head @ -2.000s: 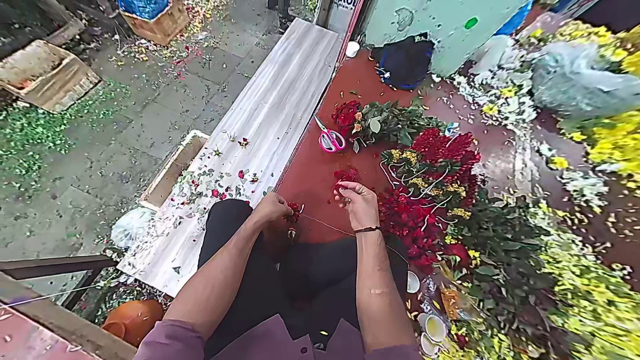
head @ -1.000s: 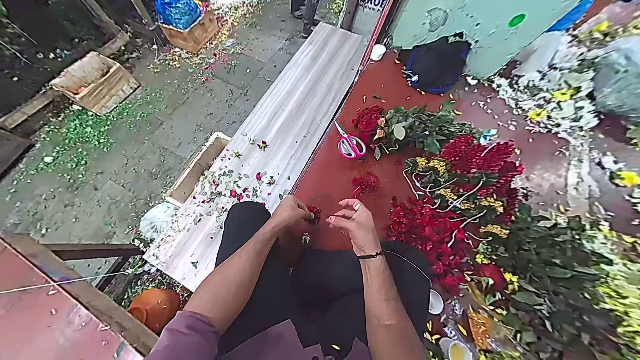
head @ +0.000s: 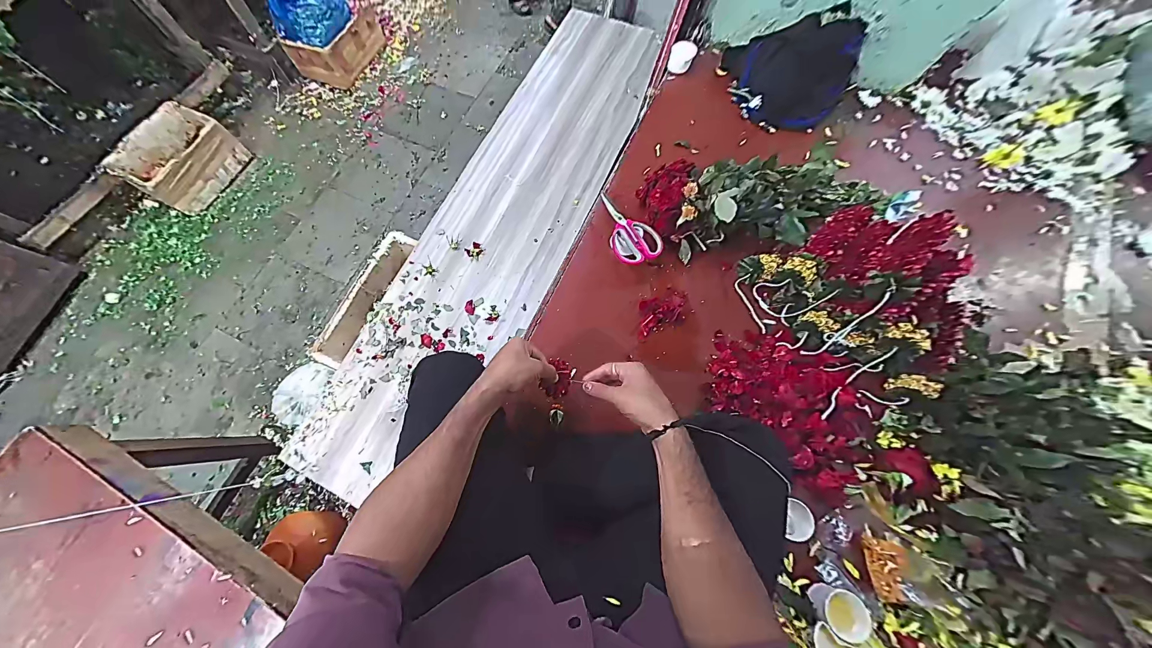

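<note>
My left hand (head: 519, 367) holds a small bunch of red flowers (head: 560, 378), some green showing under it, above my lap. My right hand (head: 630, 392) is just to its right, thumb and forefinger pinched on a thin thread (head: 578, 380) that meets the bunch. Thread also runs from near my right wrist over my right knee. Ahead on the red surface lie a loose clump of red petals (head: 662, 311) and pink-handled scissors (head: 635, 241). Right of my hands spreads a heap of red flowers (head: 783, 387) with white strings (head: 846, 382) and small yellow flowers (head: 911, 335).
A pale wooden board (head: 540, 153) with scattered petals runs along the left. Leafy red roses (head: 765, 193) and a dark cloth bag (head: 801, 67) lie farther ahead. At right are green foliage (head: 1035, 477) and cups (head: 846, 616). An orange pot (head: 306, 540) stands at lower left.
Two seconds ago my right hand held a red flower clump; one second ago that clump lay on the red surface. My right fingers have since come down closer to my left hand.
</note>
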